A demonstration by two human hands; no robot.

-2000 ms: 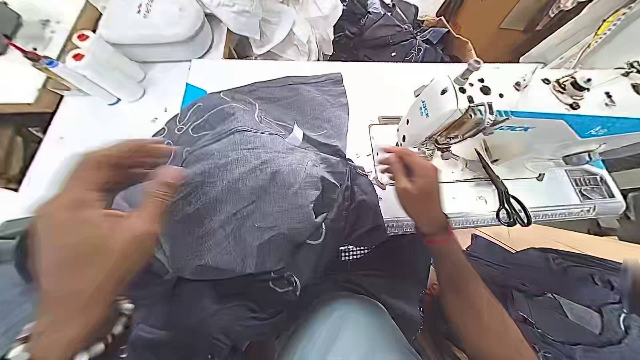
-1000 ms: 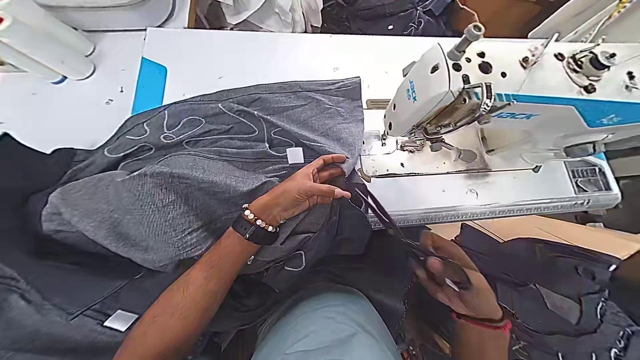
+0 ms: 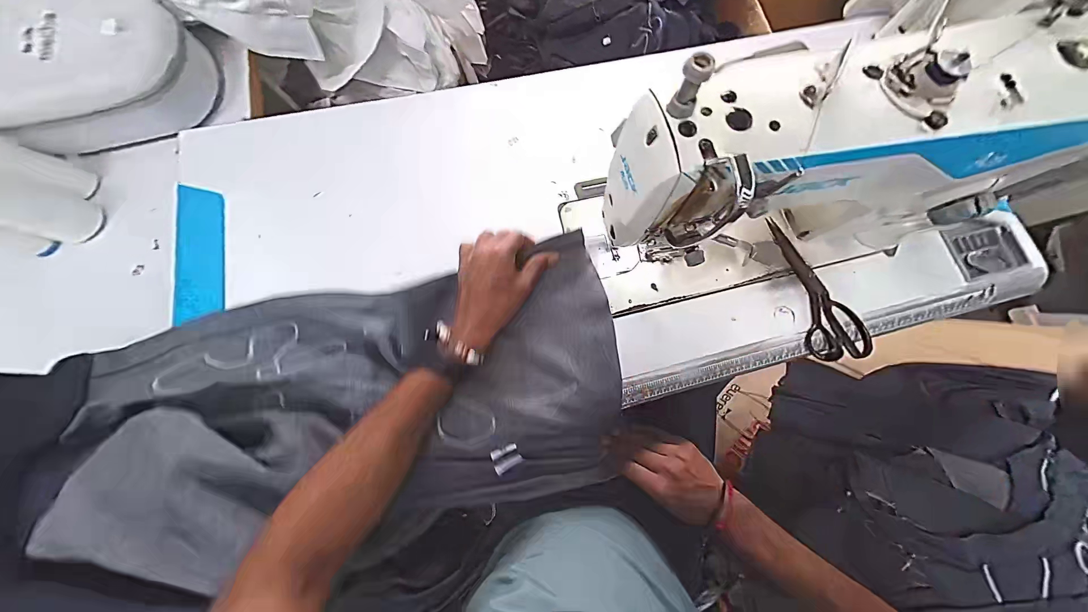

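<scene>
Dark grey fabric [image 3: 544,365] with loose light threads and a small white tag [image 3: 507,459] spreads over the white table's front and hangs past its edge. My left hand [image 3: 497,276] grips the fabric's far edge, just left of the needle area of a white and blue Jack sewing machine [image 3: 646,183]. At the near right corner of the same piece, my right hand [image 3: 671,476] holds the fabric between thumb and fingers, partly hidden by it. Black-handled scissors [image 3: 820,297] lie on the machine bed, right of the needle, blades pointing away.
White thread cones [image 3: 51,195] and a rounded white object [image 3: 93,59] stand at the left. Behind the table are white cloth [image 3: 391,42] and dark cloth [image 3: 595,34]. Dark garment pieces [image 3: 935,484] lie on cardboard [image 3: 960,344] at the right. A blue strip [image 3: 199,251] marks the table.
The scissors, in my right hand one second ago, now lie on the machine bed. My left hand has moved to the fabric's far edge, and my right hand has taken its near corner.
</scene>
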